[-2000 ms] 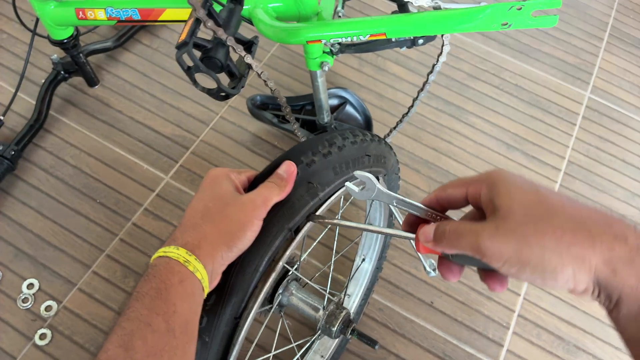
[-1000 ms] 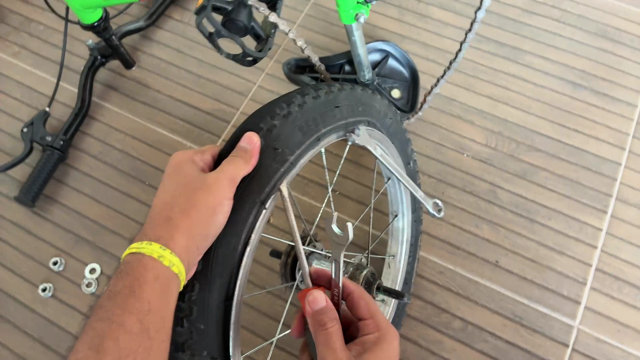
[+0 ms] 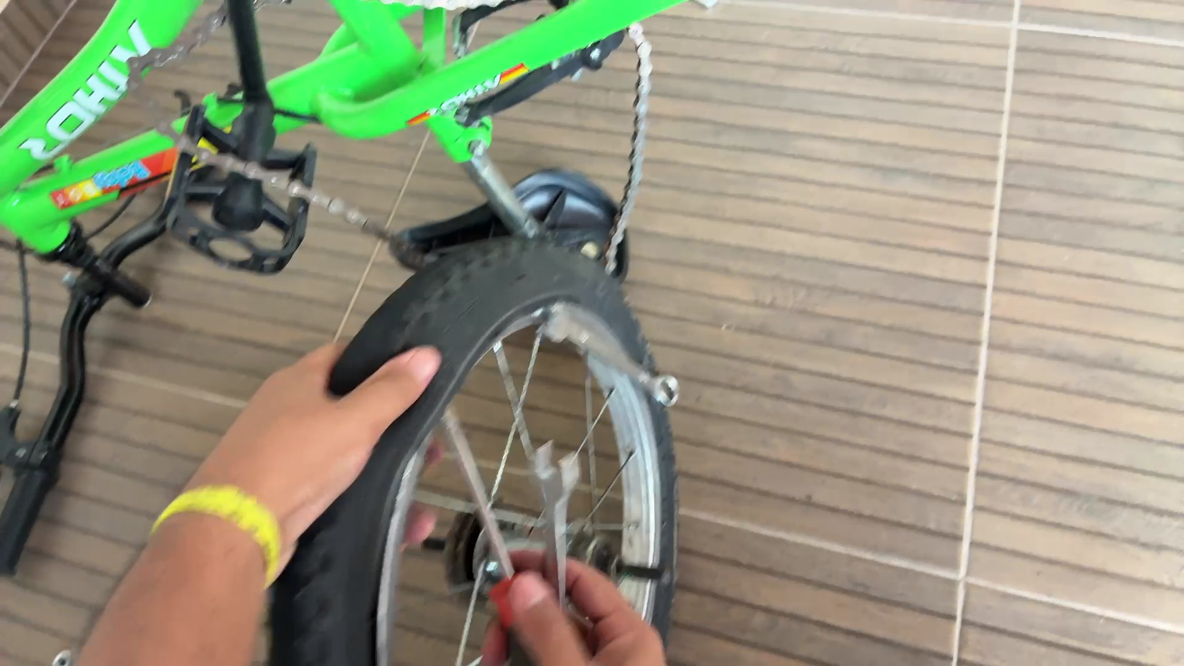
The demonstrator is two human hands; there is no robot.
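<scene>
My left hand [image 3: 305,444], with a yellow band at the wrist, grips the black knobby tyre [image 3: 499,287] of a spoked bicycle wheel, thumb on the near sidewall and fingertips visible behind the rim. Low among the spokes, my right hand [image 3: 573,610] holds a screwdriver [image 3: 476,490] with a red part at its handle, its shaft reaching up to the inner edge of the tyre. The same hand holds an open-ended wrench [image 3: 555,490], jaw upward. Another wrench [image 3: 610,347] sits at the top of the rim, its ring end sticking out to the right. The screwdriver's tip is hidden.
Behind the wheel lies a green bicycle frame [image 3: 546,79] with a black pedal [image 3: 240,213], a loose hanging chain [image 3: 638,139] and a black saddle [image 3: 564,208]. Black handlebars [image 3: 69,370] rest at the left. The floor [image 3: 832,324] has wood-look tiles with pale joints.
My right hand has moved from the wheel's right side down to the hub area, still holding the screwdriver and a wrench. The other wrench, earlier beside that hand, now stays at the rim.
</scene>
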